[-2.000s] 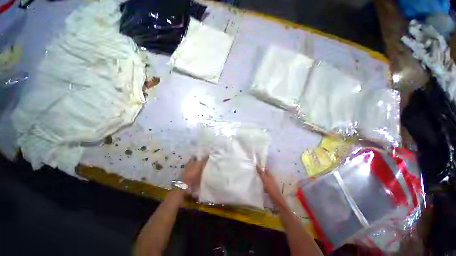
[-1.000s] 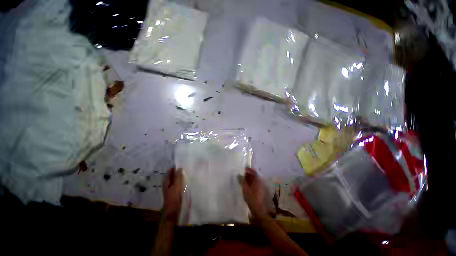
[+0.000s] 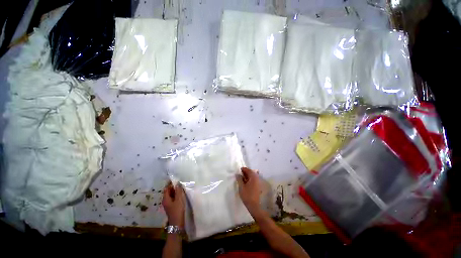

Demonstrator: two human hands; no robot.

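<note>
A folded white garment in a clear polybag lies at the table's front edge, turned slightly. My left hand grips its left edge, with a shiny band on the wrist. My right hand grips its right edge. The fingertips are partly hidden at the bag's edges. Another bagged white garment lies at the back left. Bagged garment stacks stand in a row at the back right.
A rumpled heap of white garments lies at the left, beside black plastic. Red-edged polybags lie at the right, overlapping yellow paper slips. Small dark specks dot the pale table. Its yellow edge runs along the front.
The held bagged garment has tilted, its top swinging left to right-high, with both hands still on its sides. The view has shifted, and the table now looks straighter.
</note>
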